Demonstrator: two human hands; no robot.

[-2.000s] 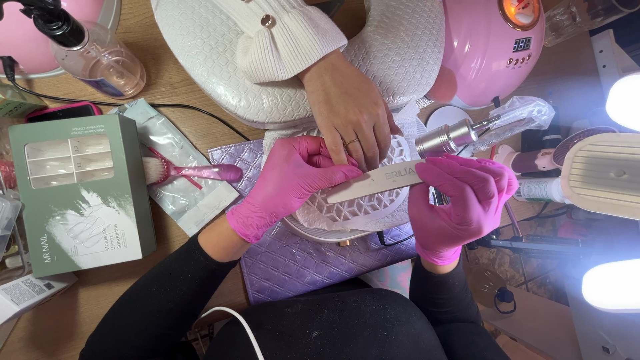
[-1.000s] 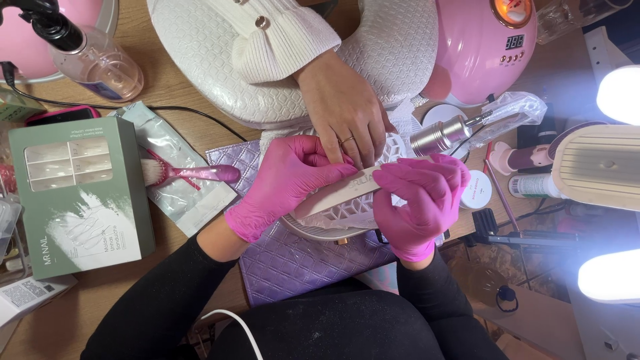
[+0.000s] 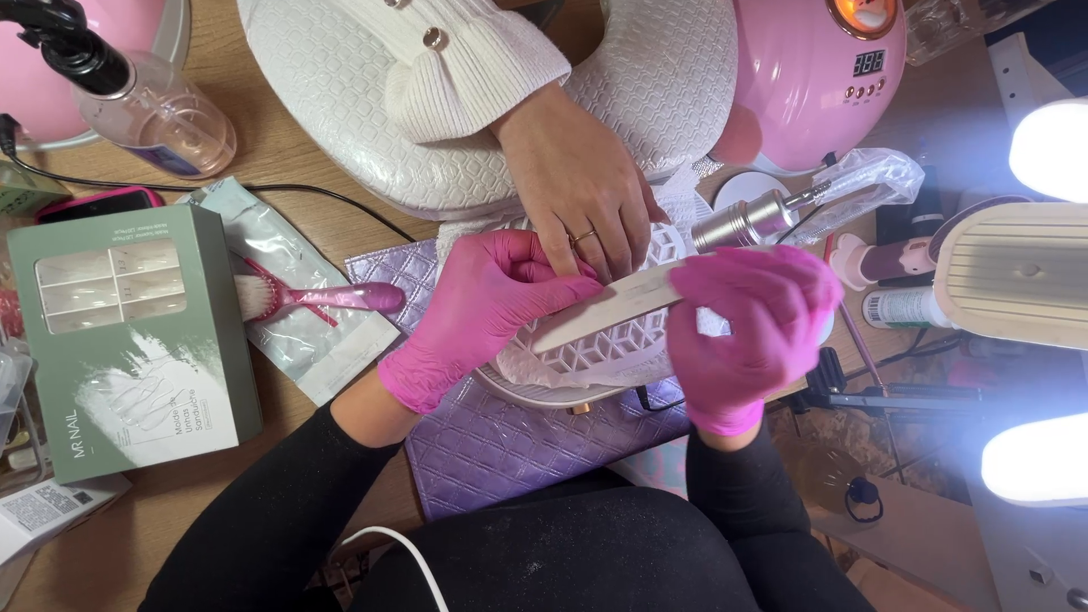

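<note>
My left hand [image 3: 484,314], in a pink glove, pinches a fingertip of another person's hand [image 3: 578,178], which wears a ring and rests palm down. My right hand [image 3: 748,323], gloved the same, grips one end of a pale nail file [image 3: 612,304]. The file's free end points down and left, just below my left fingertips. My left fingers hide the held nail, so I cannot tell if the file touches it. Beneath the hands lies a white lattice grille [image 3: 629,344] with paper tissue around it, over a purple quilted mat [image 3: 510,450].
A white textured armrest cushion [image 3: 374,127] lies behind. A pink nail lamp [image 3: 816,76] and a silver nail drill handpiece [image 3: 748,219] are at the right. At the left are a green box [image 3: 153,340], a pink brush [image 3: 340,297] and a spray bottle [image 3: 161,119]. Bright lights [image 3: 1037,459] stand far right.
My right hand with the file moved left between the first two frames, then a little back to the right. My left hand keeps hold of the other person's finger.
</note>
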